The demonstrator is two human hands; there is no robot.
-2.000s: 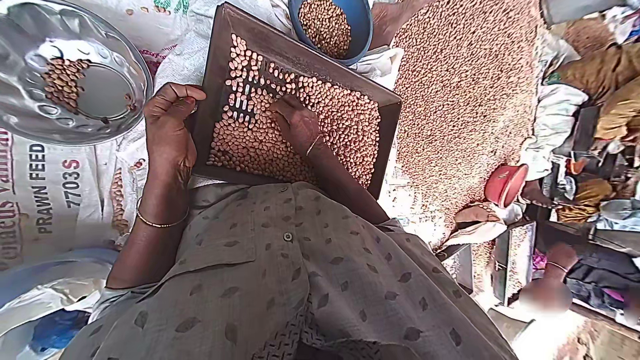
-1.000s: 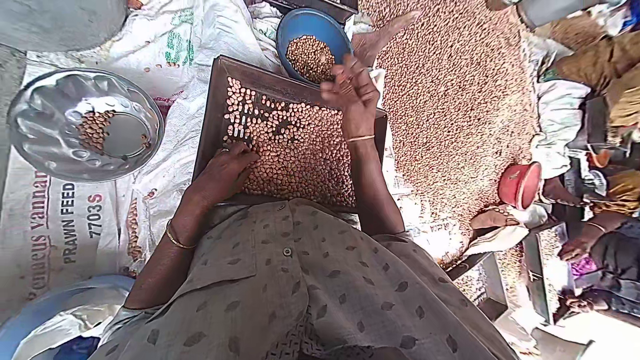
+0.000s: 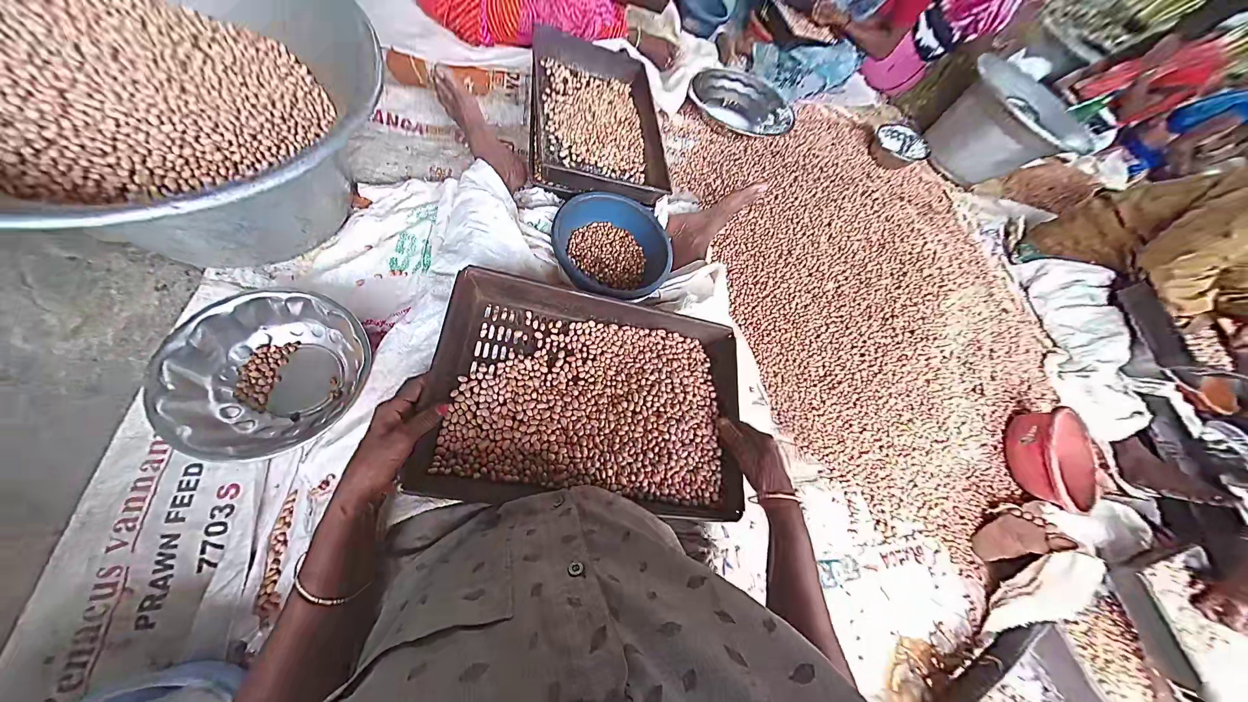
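Observation:
A dark rectangular sieve tray (image 3: 458, 331) lies at my lap, filled with a layer of reddish-brown nuts or seeds (image 3: 595, 409). Its slotted bottom shows at the upper left corner. My left hand (image 3: 395, 434) grips the tray's left side, thumb over the rim. At the right side, my right hand (image 3: 756, 458) holds the rim, its fingers partly hidden. Just beyond the tray's far edge sits a blue bowl (image 3: 561, 239) holding a small heap of the same nuts. A fluted metal dish (image 3: 185, 390) with a few nuts rests to the left.
A large metal basin (image 3: 263, 210) heaped with nuts stands at the upper left. A broad spread of nuts (image 3: 877, 322) covers the ground at right, beside a red bowl (image 3: 1053, 458). Ahead are a second tray (image 3: 653, 127), a metal bowl (image 3: 741, 97), a grey bucket (image 3: 994, 117) and other people's feet.
My right hand has moved from near the blue bowl to the tray's right side. My left hand has gone from the nuts to the left rim. The view now takes in more ahead.

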